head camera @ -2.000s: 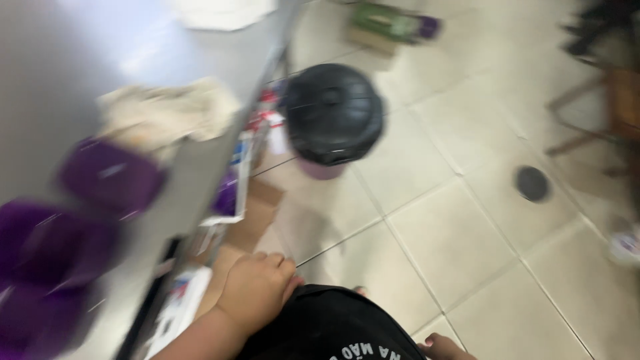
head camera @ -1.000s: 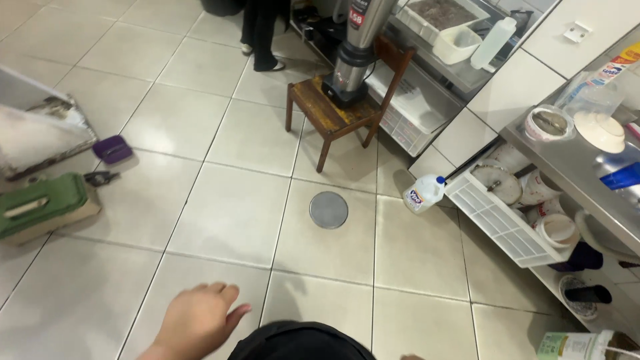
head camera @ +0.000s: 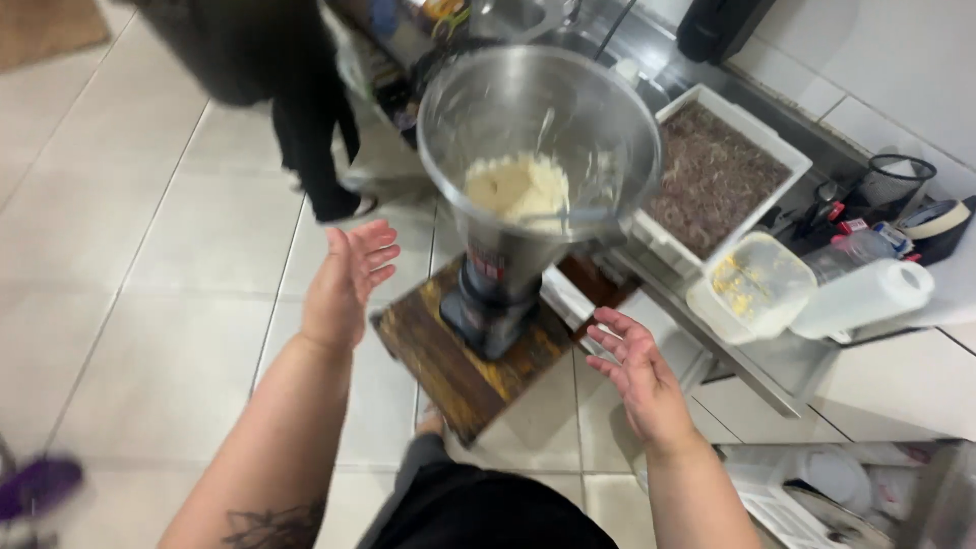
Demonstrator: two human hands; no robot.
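Observation:
A large steel blender jar [head camera: 457,145] stands upright on its dark motor base [head camera: 488,328], which rests on a wooden chair seat [head camera: 450,381]. Pale yellow, creamy mixture [head camera: 518,191] lies inside the jar, with some smeared on its wall. My left hand [head camera: 351,286] is left of the jar, its fingers spread and empty. On the other side, my right hand [head camera: 633,366] is raised at the lower right of the base, also empty with fingers apart. Neither hand touches the jar.
A person in dark clothes [head camera: 305,114] stands at the upper left. The steel counter [head camera: 717,351] at right holds a white crate of brownish contents [head camera: 709,175], a plastic tub [head camera: 751,290] and a squeeze bottle [head camera: 869,297]. A purple object [head camera: 42,484] is at lower left.
The view has moved up to the blender on the chair, seen farther off one second ago. Both hands are now raised in front of it; only the left was plainly visible then.

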